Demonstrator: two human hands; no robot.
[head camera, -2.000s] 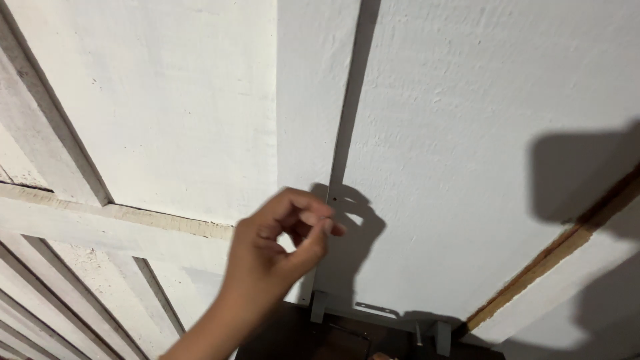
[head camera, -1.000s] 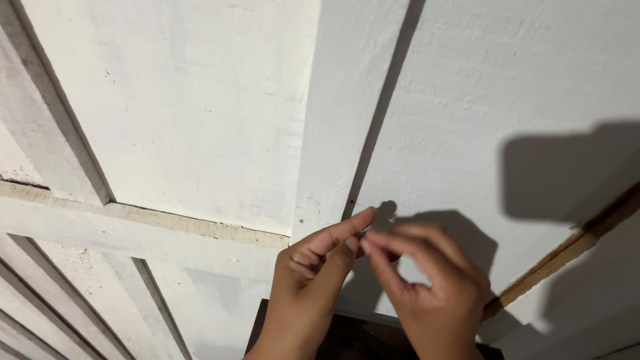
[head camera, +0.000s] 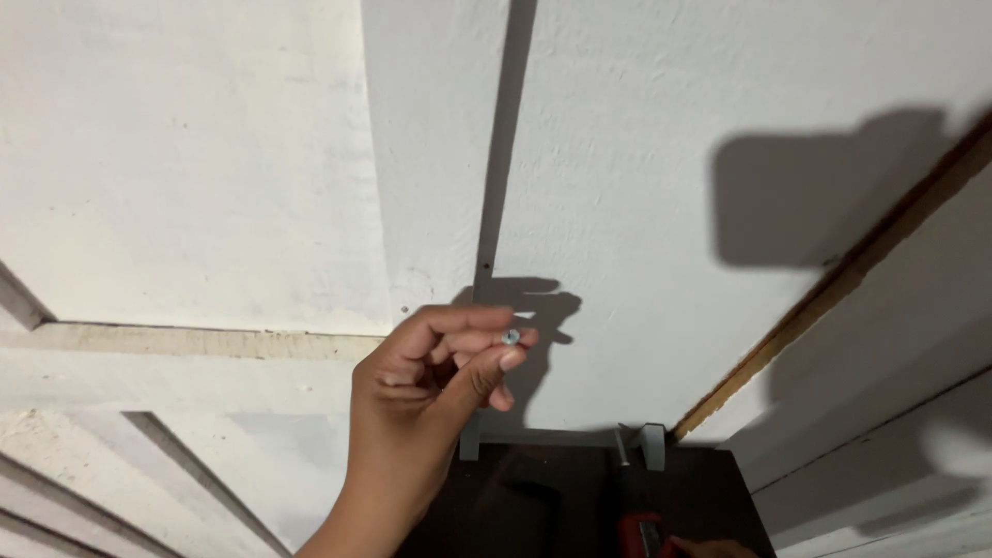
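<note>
Between the thumb and fingers of my left hand (head camera: 418, 395) is a small metal screw (head camera: 510, 336), its head toward me. The hand is raised in front of a white painted wooden wall panel (head camera: 620, 232) and casts a shadow on it. At the bottom edge, my right hand (head camera: 709, 548) shows only in part, its fingers at a red and black screwdriver or driver tool (head camera: 642, 531). A thin metal shaft (head camera: 622, 446) points upward above that tool. How firmly the right hand holds it is mostly hidden.
A dark board or tabletop (head camera: 480, 504) lies below, with grey brackets (head camera: 653, 447) at its back edge and a dim dark bent object on it. A wooden ledge (head camera: 194, 339) runs along the left wall. Bare brown wood edging (head camera: 744, 364) slants up at right.
One second ago both hands met at the fingertips before the wall. My right hand has since moved down to the red and black tool, while the left remains raised, now showing the screw.
</note>
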